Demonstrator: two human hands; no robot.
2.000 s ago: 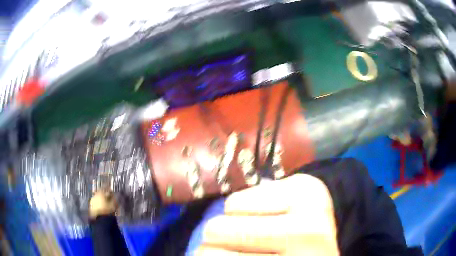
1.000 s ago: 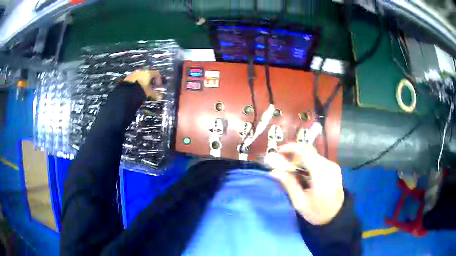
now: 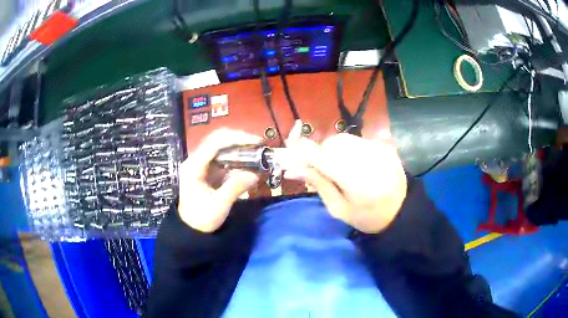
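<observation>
My left hand [image 3: 215, 180] holds a silver and dark cylindrical unit [image 3: 240, 159] level, its open end facing right. My right hand [image 3: 355, 177] grips a small pale connector [image 3: 283, 159] at or against that end; whether it is seated I cannot tell. Both hands are over the near part of the red-brown test fixture box [image 3: 367, 93] and hide most of its sockets. Black leads [image 3: 288, 93] run down over the fixture from behind. The dark display [image 3: 274, 49] behind it shows blue figures and a small green patch.
A clear blister tray [image 3: 118, 149] full of units lies left of the fixture, with paler trays [image 3: 43, 180] at far left. Blue bins [image 3: 81, 273] stand below. A pale yellow ring [image 3: 468, 72] lies on the green board at right. A red stand [image 3: 507, 208] is on the floor at right.
My left hand has come from the blister tray to the front of the fixture with a unit. My right hand has moved left to meet it with the connector.
</observation>
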